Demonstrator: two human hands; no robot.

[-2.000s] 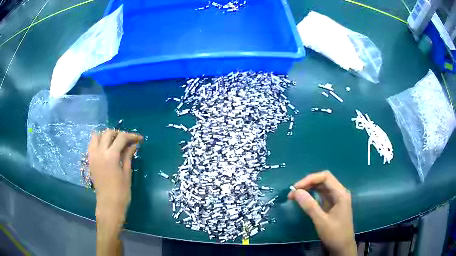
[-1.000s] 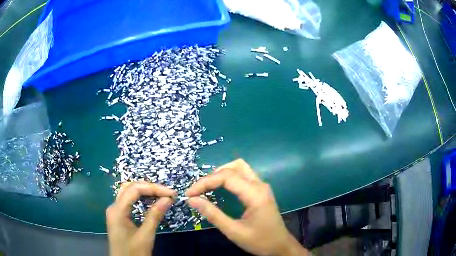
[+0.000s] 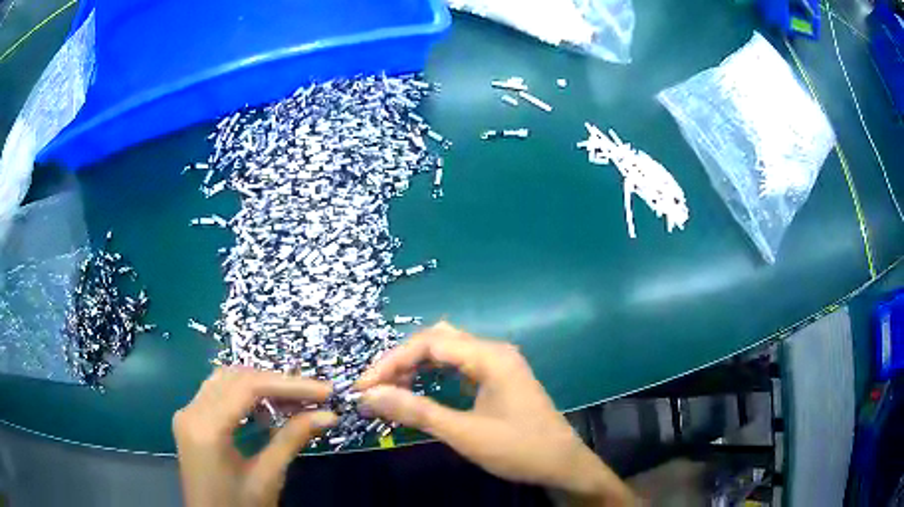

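Observation:
My left hand (image 3: 248, 421) and my right hand (image 3: 461, 396) meet fingertip to fingertip over the near end of the heap of assembled parts (image 3: 307, 228). Thumb and forefinger of each hand are pinched together around a tiny part between them; a small pale bit shows at the right fingertips. Its exact shape is too small to tell against the heap. A small pile of dark metal pieces (image 3: 102, 317) lies at the left. A small pile of white sleeves (image 3: 639, 176) lies at the right.
A blue plastic bin (image 3: 248, 69) stands behind the heap. Clear poly bags lie at the left (image 3: 35, 287), at the bin's left edge (image 3: 50, 109), at the back (image 3: 575, 25) and at the right (image 3: 758, 144). A few loose parts (image 3: 520, 94) lie between bin and sleeve pile. The bench edge curves in front.
The hands came together over the heap from opposite sides, the left from the dark pile. The view has swung right. Since one second ago the hands have barely moved.

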